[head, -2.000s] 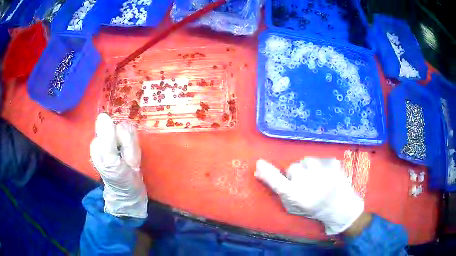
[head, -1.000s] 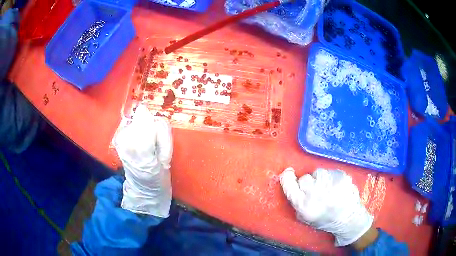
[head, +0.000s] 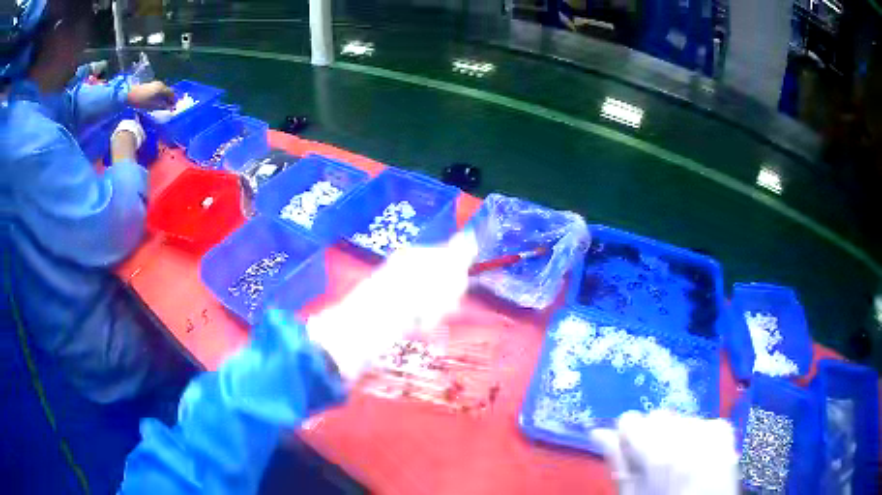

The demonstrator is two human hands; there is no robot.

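My left hand, white-gloved, blurred and overexposed, reaches over the clear tray with dark red-brown rings. It hides the tray's left and back parts. Its fingertips are at the near end of the red rod; I cannot tell if they grip it. My right hand, white-gloved and blurred, is at the front edge of the large blue tray of clear rings, cut off by the bottom edge. Its fingers point left; whether it holds anything cannot be seen.
A blue tray of dark rings and a crinkled plastic bag lie behind. Blue bins with white pieces and metal parts surround the bench. A red bin is left, beside another person in blue.
The view has tilted up, showing the floor and the other person. My left hand has moved from the clear tray's front left corner forward over it to the rod. My right hand is now at the blue tray's front edge.
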